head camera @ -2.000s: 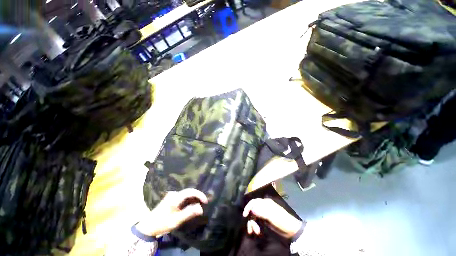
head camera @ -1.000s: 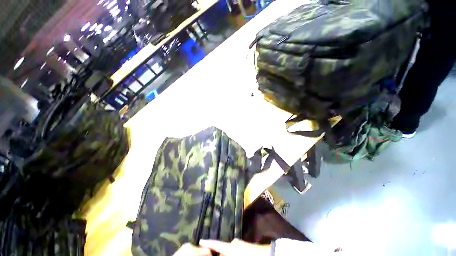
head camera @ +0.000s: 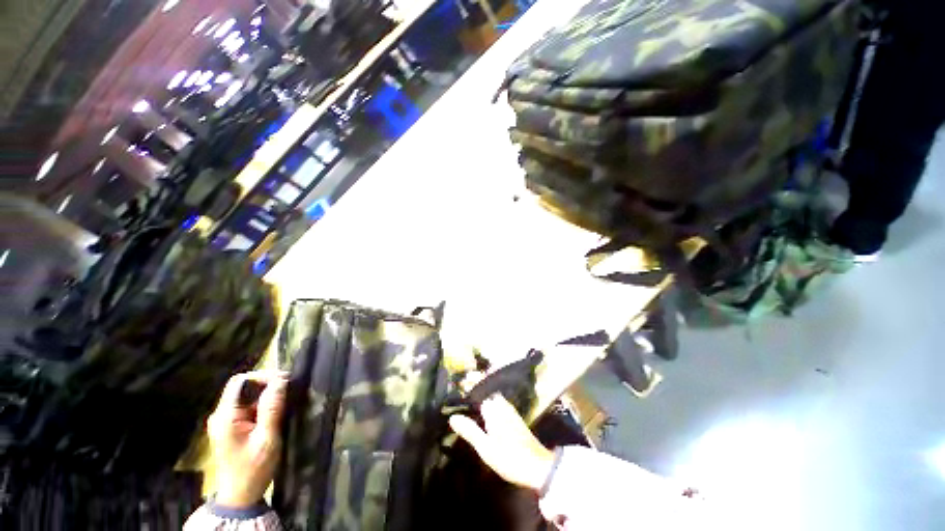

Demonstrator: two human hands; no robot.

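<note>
A camouflage backpack point(head camera: 368, 389) stands on its edge at the near side of the pale table point(head camera: 383, 223), its narrow side with dark zipper lines facing up. My left hand point(head camera: 247, 436) is at its left side, fingers bent, thumb against the bag's edge; whether it grips is hard to tell. My right hand point(head camera: 503, 441) is at the right side, fingers spread over dark straps point(head camera: 508, 379). The bag's lower end is cut off by the picture's edge.
Large stacked camouflage backpacks point(head camera: 674, 114) stand at the upper right, with straps hanging off the table edge. Dark bag piles point(head camera: 155, 342) lie at the left. A person's dark-clothed leg point(head camera: 891, 135) is at the far right. A blue stool point(head camera: 392, 109) is beyond the table.
The backpack has turned from its broad front face onto its side. My hands have moved apart, the left to the bag's left side, the right to the straps.
</note>
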